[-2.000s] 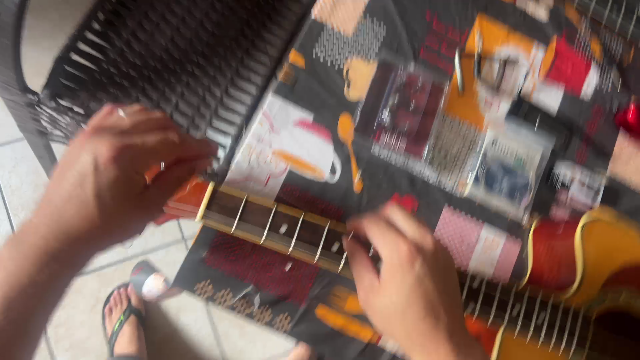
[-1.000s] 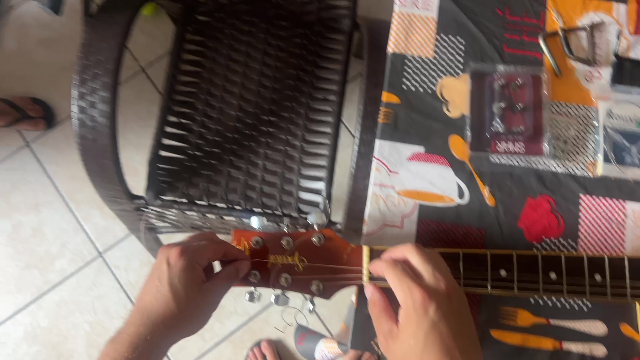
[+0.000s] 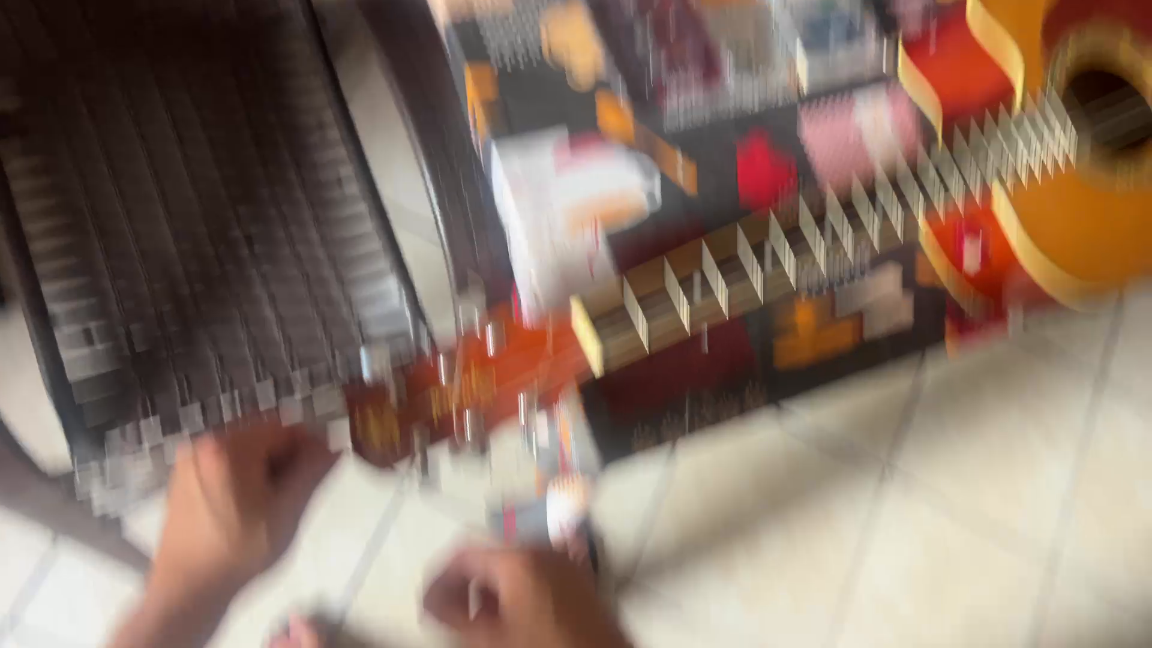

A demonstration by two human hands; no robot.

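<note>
An acoustic guitar lies across the table, its orange-yellow body [image 3: 1071, 234] at the right and its fretted neck [image 3: 729, 270] running down to the left. Its reddish headstock [image 3: 459, 387], with metal tuning pegs, sticks out past the table's edge. Just left of the headstock's tip is my left hand [image 3: 243, 504], fingers curled. My right hand [image 3: 522, 594] is below the headstock, apart from the guitar, its fingers bent. Strong blur hides the fingertips, and whether either hand holds a string or anything else thin cannot be told.
A dark woven chair [image 3: 198, 207] stands at the left, close to the headstock. A patterned cloth [image 3: 693, 369] covers the table beneath the neck. Blurred flat packets [image 3: 837, 45] lie on it at the top. Pale floor tiles [image 3: 765, 531] and part of a foot show below.
My right hand has left the nut area of the neck and is now below the headstock. My left hand has come away from the headstock to beyond its tip. The view has turned.
</note>
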